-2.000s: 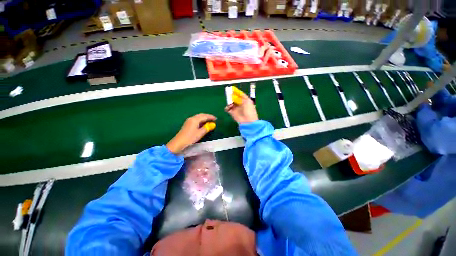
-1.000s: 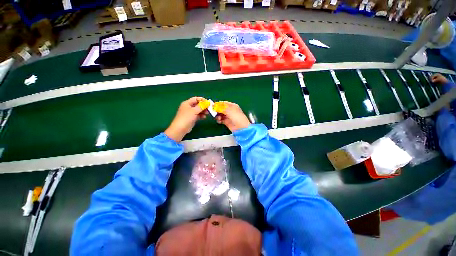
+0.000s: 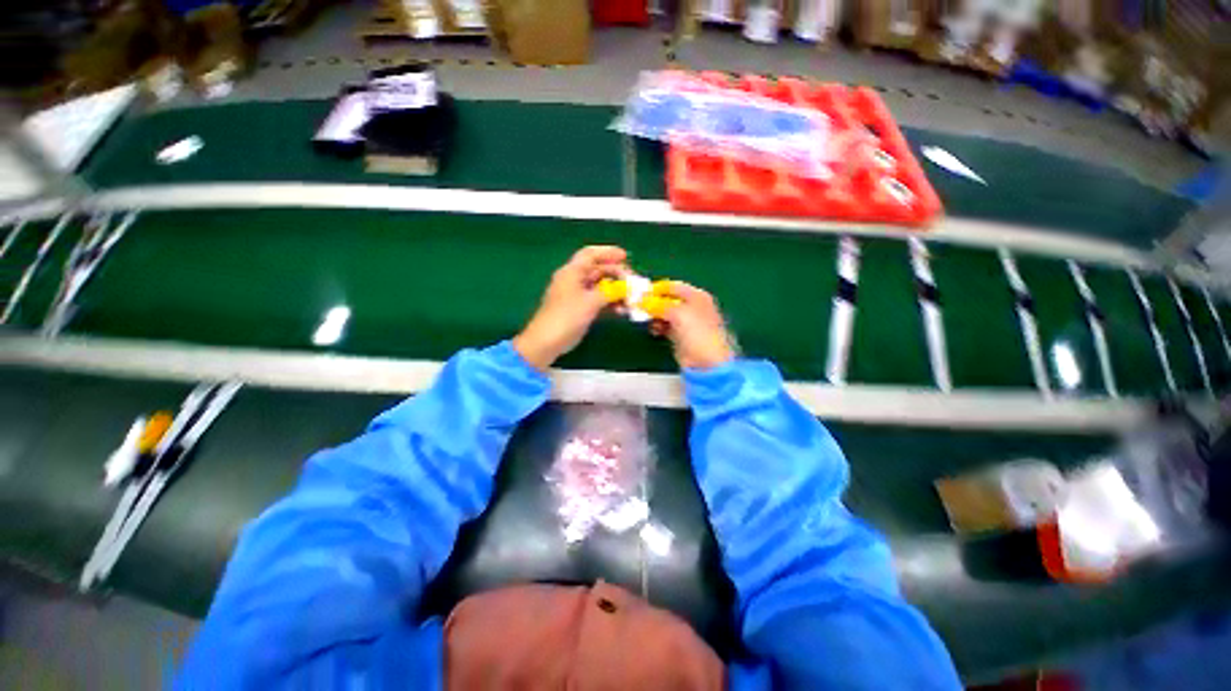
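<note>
My left hand [image 3: 581,304] and my right hand [image 3: 689,319] meet over the green belt, in front of me. Yellow finger cots show at the fingertips of both hands. Between them is a small white piece [image 3: 639,296], pinched by the fingertips of both hands. Its exact shape is blurred. A loose pile of small pinkish pieces [image 3: 597,475] on clear plastic lies on the near bench between my forearms. Slim white bands with dark centres [image 3: 844,308] lie across the belt to the right.
A red tray [image 3: 702,189] with a bagged blue item [image 3: 729,124] stands on the far side. Black boxes [image 3: 405,128] are at far left. Set-aside bands [image 3: 135,505] lie near left beside an orange-and-white item [image 3: 153,433]. A carton [image 3: 992,500] and a red bin [image 3: 1053,551] stand at right.
My right hand has come from the band side to meet my left hand around the white piece. The view has turned left, and more bands show at the belt's left end.
</note>
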